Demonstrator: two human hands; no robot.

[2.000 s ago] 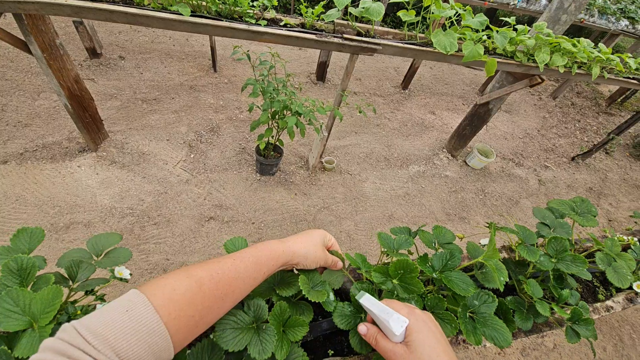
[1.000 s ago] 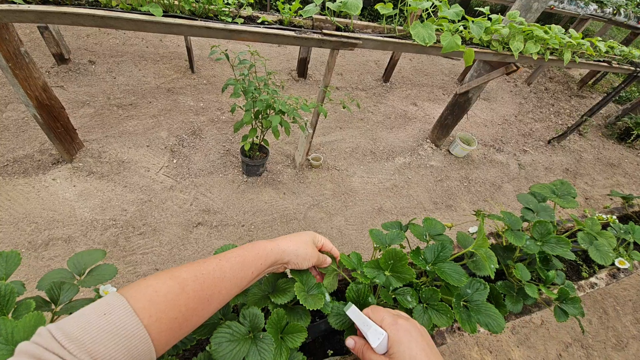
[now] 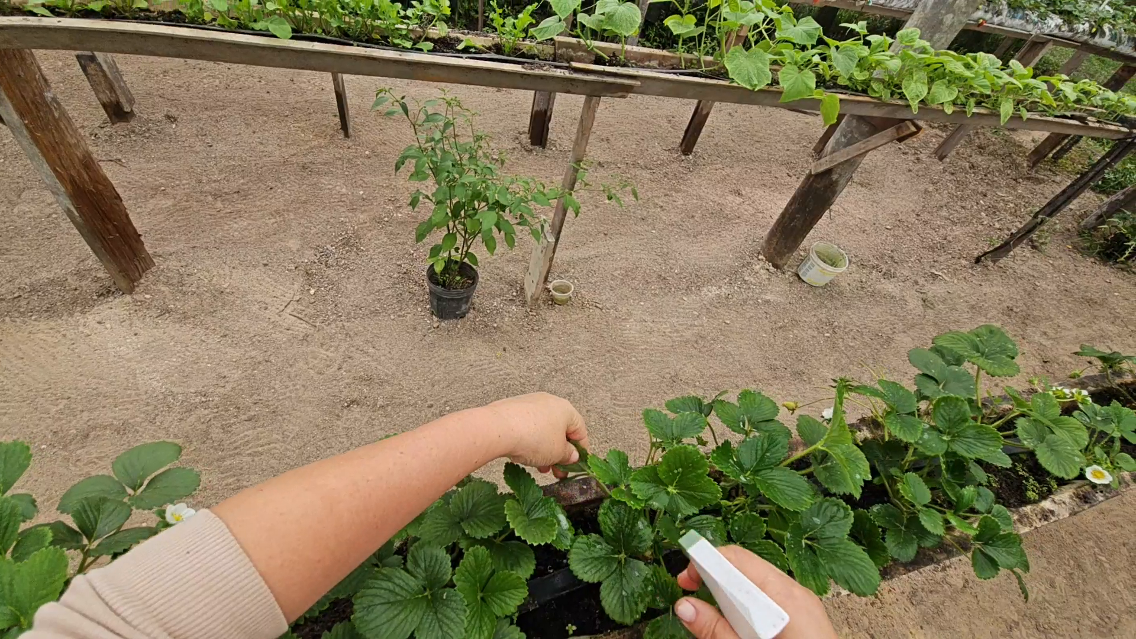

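My left hand point(image 3: 543, 435) reaches over the row of strawberry plants point(image 3: 679, 484), its fingers closed on a strawberry leaf at the far edge of the planter. At the bottom, right of centre, my right hand point(image 3: 754, 599) grips a white trigger spray head point(image 3: 732, 586) whose pale green nozzle end points up and left, close to the leaves. The bottle under the spray head is out of view. Dark soil and a black planter part point(image 3: 550, 587) show between the leaves. White strawberry flowers point(image 3: 1099, 474) stand at the right, and another flower point(image 3: 178, 513) is beside my left sleeve.
A shrub in a black pot point(image 3: 452, 297) stands on the sandy ground beyond, beside a slanted wooden post point(image 3: 555, 222) and a small cup point(image 3: 561, 291). Farther right is a white bucket point(image 3: 823, 264). A raised wooden bed point(image 3: 355, 62) on thick posts crosses the top.
My left hand's fingers have shifted slightly at the planter's far edge, and the leaves there have moved. The spray head stays in my right hand.
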